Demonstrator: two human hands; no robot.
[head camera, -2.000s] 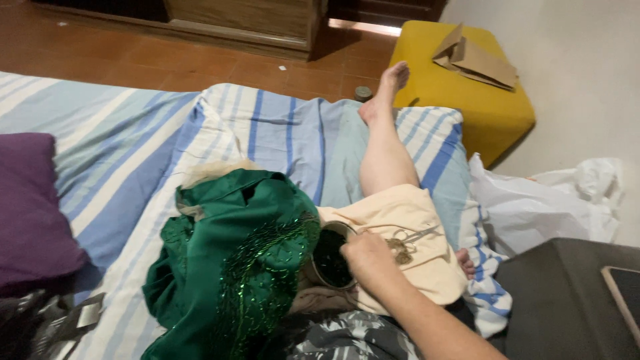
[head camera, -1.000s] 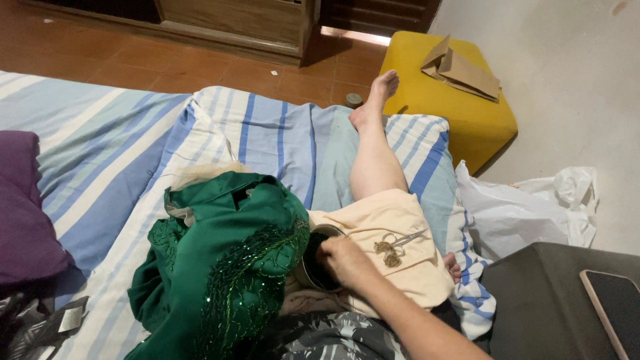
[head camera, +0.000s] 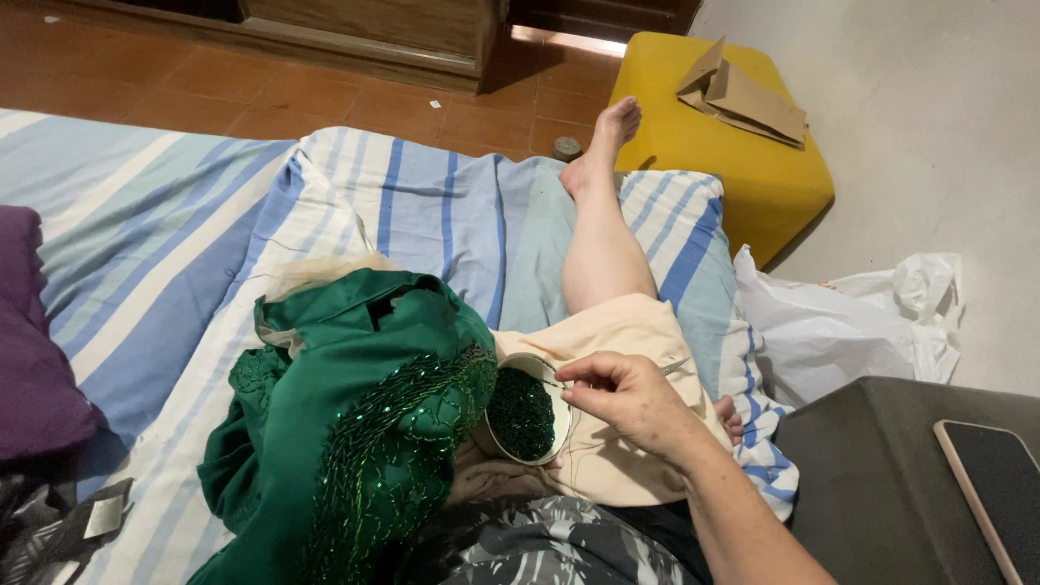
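Observation:
My right hand is at the right rim of a pale cup of dark green beads. Its thumb and forefinger pinch something thin, with a fine thread hanging below; whether a needle is there I cannot tell. Of my left hand only what seems a fingertip shows under the cup; the rest is hidden. Left of the cup lies a green fabric garment with beaded embroidery. A cream cloth covers my lap, and a scissors tip pokes out behind my right hand.
Striped bedding lies beneath my outstretched leg. A yellow pouf holds folded brown cardboard. White plastic bags lie at the right, near a dark grey padded surface with a phone. Purple fabric is at the left.
My right hand has come up out of the cup to its right rim, and the beads inside now show. It now covers most of the scissors seen earlier on the cream cloth.

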